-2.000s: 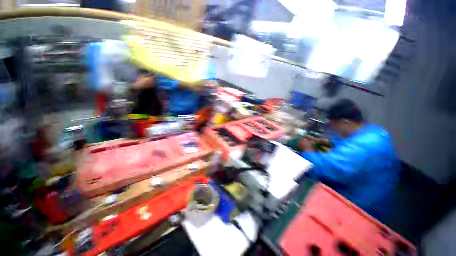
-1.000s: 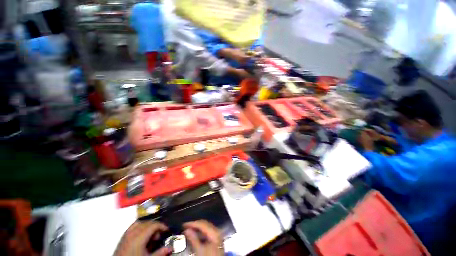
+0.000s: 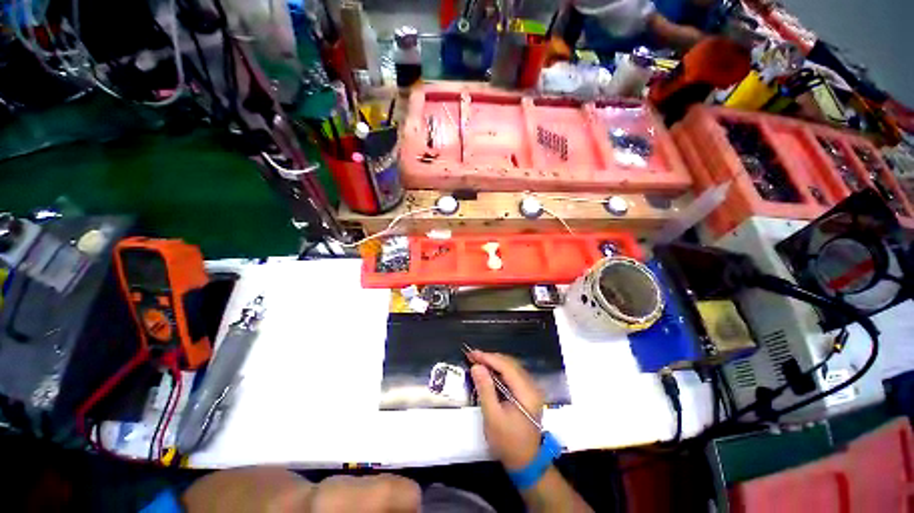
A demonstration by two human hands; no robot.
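Note:
My right hand (image 3: 509, 406), with a blue band at the wrist, holds thin metal tweezers (image 3: 516, 403) pen-like over the black work mat (image 3: 481, 336); their tip points up and left. A small silver-white unit (image 3: 446, 379) lies on the mat just left of my right hand, not visibly touched by the tweezers. My left hand (image 3: 331, 493) is low at the bottom edge, partly cut off, in front of the bench edge; whether it holds anything cannot be told.
An orange multimeter (image 3: 160, 301) and grey electric screwdriver (image 3: 222, 376) lie left. Behind the mat are a red-orange parts tray (image 3: 461, 263) and a raised pink compartment tray (image 3: 501, 140). A whitish tub (image 3: 623, 296), yellow sponge (image 3: 727, 326) and square black fan (image 3: 847, 263) stand right.
The view has swung left and down onto the mat. My hands, together at the small unit one second ago, are apart; the unit lies on the mat and my right hand has tweezers.

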